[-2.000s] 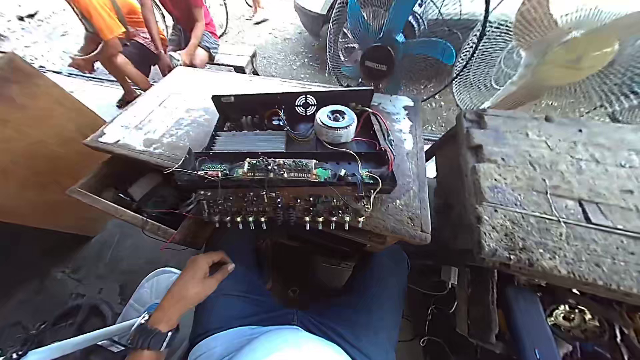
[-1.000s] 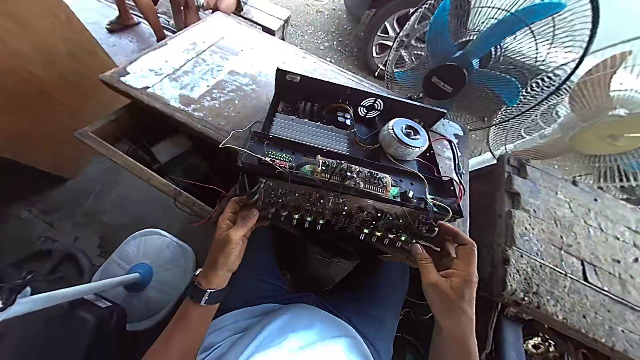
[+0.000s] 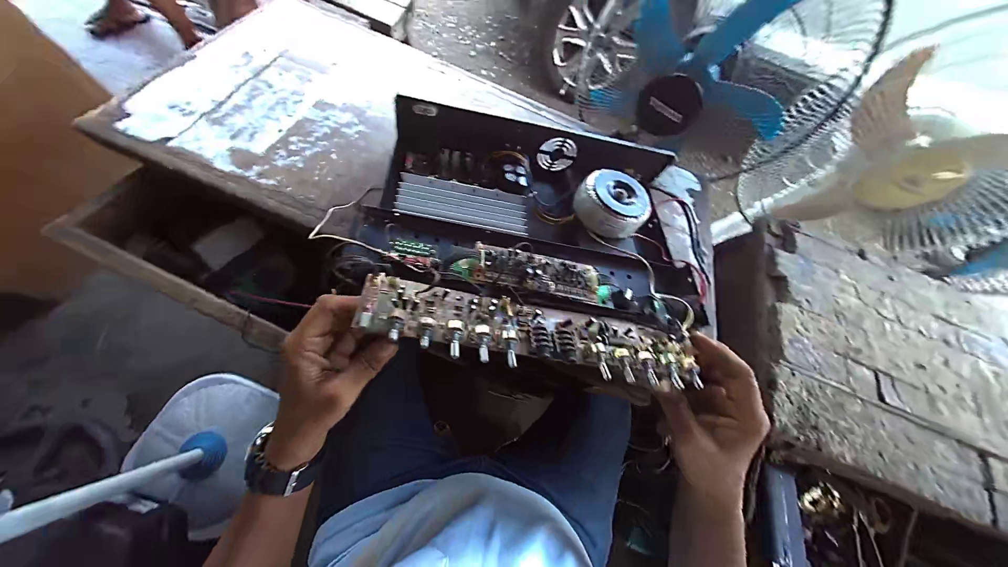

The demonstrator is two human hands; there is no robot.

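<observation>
A long circuit board with a row of potentiometers spans the space between my hands, tilted with its shafts toward me. My left hand grips its left end, and my right hand grips its right end. Behind it lies an open black amplifier chassis on the worn table. Inside are a finned aluminium heat sink and a round toroidal transformer. A second circuit board lies along the chassis front. Loose wires hang at the left end and more run down on the right.
The wooden table has an open drawer holding dark items. A blue-bladed fan and a pale-bladed fan stand behind. A rough wooden bench is at the right, a round fan base at the left. Someone's feet show at the top left.
Two seconds ago my left hand was off the board, over my lap, and my right hand was not visible. Both hands now grip the potentiometer board, which has tilted up somewhat.
</observation>
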